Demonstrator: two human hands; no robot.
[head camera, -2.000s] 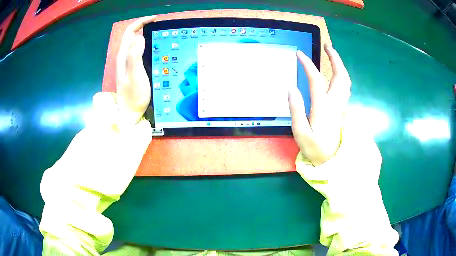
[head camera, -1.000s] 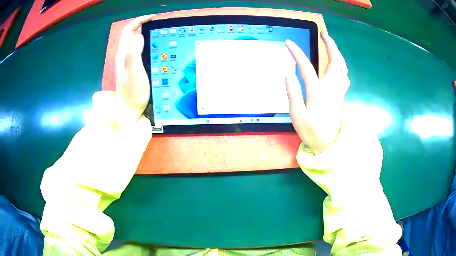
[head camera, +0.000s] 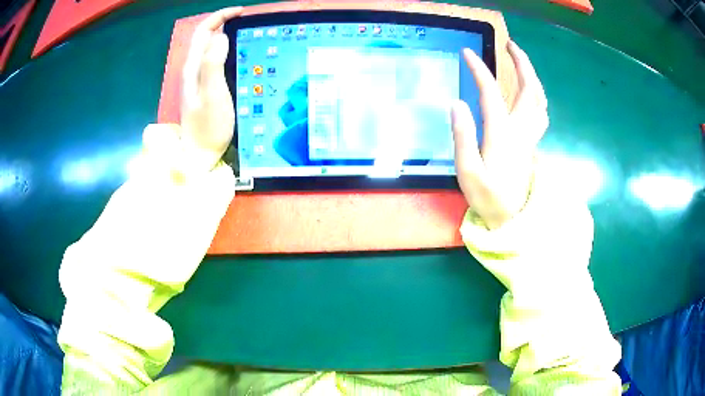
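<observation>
The tablet computer (head camera: 290, 182) lies screen up on the red-orange foam tray (head camera: 340, 224). Its lit screen shows a blue desktop with icons at left and top and a pale window (head camera: 379, 100), partly washed out by glare. A small white barcode label (head camera: 243, 183) sits at its lower left corner. My left hand (head camera: 207, 97) lies along the left edge of the tablet and tray. My right hand (head camera: 498, 139) is over the tablet's right side, fingers spread, two fingertips near the window's right edge; touch cannot be told.
The tray rests on a shiny dark green surface (head camera: 332, 309). Another red tray (head camera: 77, 22) is at the upper left, and a piece of red tray (head camera: 572, 4) shows at the top right. Blue clothing shows at the lower left (head camera: 27, 352) and lower right (head camera: 665, 360) edges.
The tablet and tray sit slightly higher in the picture. The window has turned from plain white to pale, faintly detailed, with glare. My right fingers have shifted slightly; my left hand stays at the left edge.
</observation>
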